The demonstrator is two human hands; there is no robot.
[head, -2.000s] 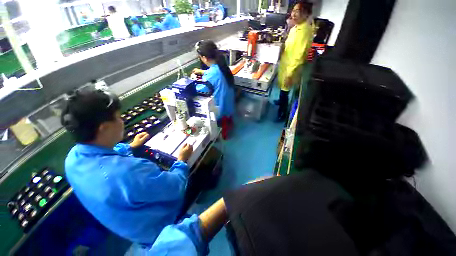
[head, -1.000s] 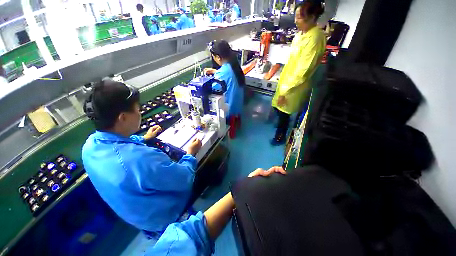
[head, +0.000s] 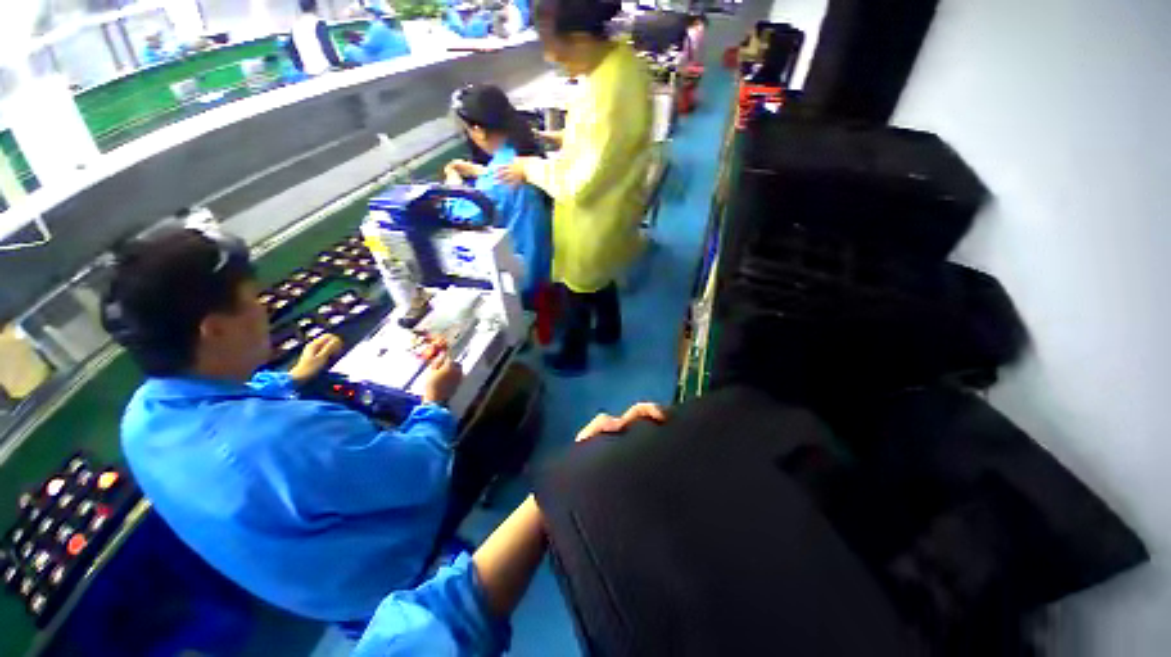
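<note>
A large black panel, which looks like the back of a monitor [head: 719, 539], fills the lower middle right. My left hand [head: 622, 421] comes up from the bottom in a blue sleeve. Its fingers are hooked over the panel's far top edge; the palm and wrist are partly hidden behind it. My right hand is not in view.
A person in blue [head: 289, 462] sits close at left by a white machine [head: 450, 276] on the green bench. A person in yellow [head: 597, 180] stands in the blue aisle [head: 642, 289] behind another seated worker. Stacked black crates [head: 854, 244] line the white wall at right.
The person in yellow has moved leftward and now has a hand at the seated worker's shoulder. My left hand stays on the panel, its fingers still over the edge. The view has shifted.
</note>
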